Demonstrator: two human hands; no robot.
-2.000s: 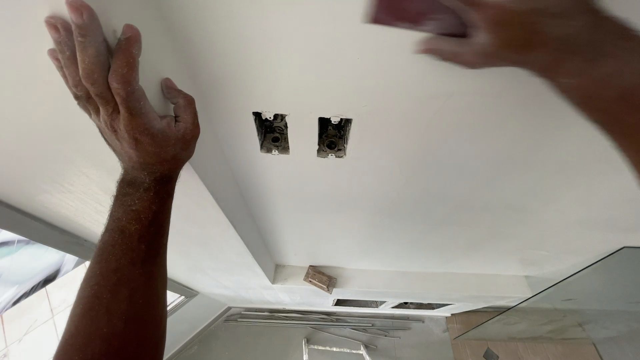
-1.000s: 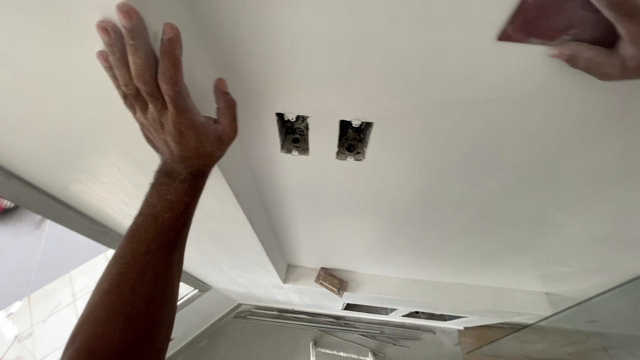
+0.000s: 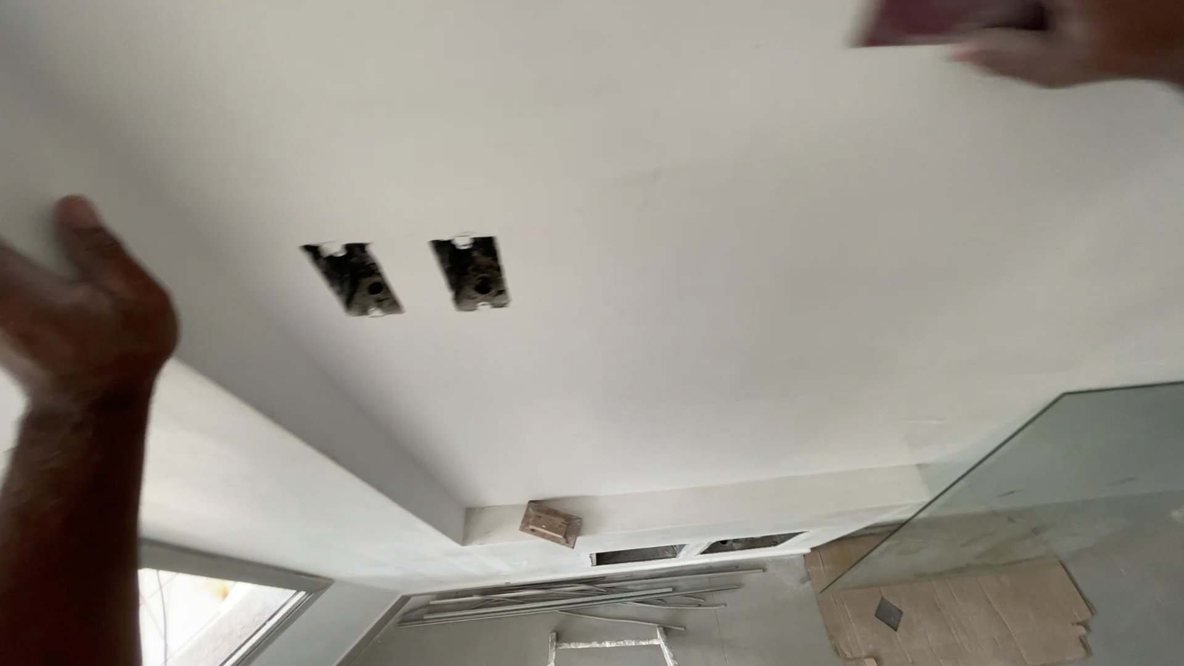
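Note:
At the left edge, my left hand [image 3: 88,310] rests against the white wall with its fingers apart, holding nothing; its fingertips are partly out of view. My right hand [image 3: 1082,42], blurred at the top right, grips a dark red sanding sheet or pad [image 3: 925,20] near the smooth white wall [image 3: 703,277]. Whether the pad touches the surface I cannot tell. Between the hands, two recessed electrical boxes, one on the left [image 3: 356,280] and one on the right [image 3: 472,273], show in rectangular cutouts.
A small brown block [image 3: 551,524] sits on the ledge [image 3: 740,497] below. Two rectangular openings lie beneath it. Long thin strips [image 3: 555,599], a white-spattered frame [image 3: 606,643] and cardboard [image 3: 971,610] are on the floor. A glass panel [image 3: 1045,490] stands right, a window [image 3: 208,610] lower left.
The view has shifted, with my left hand now at the left edge and lower in the picture. The dark red pad has stayed in my right hand.

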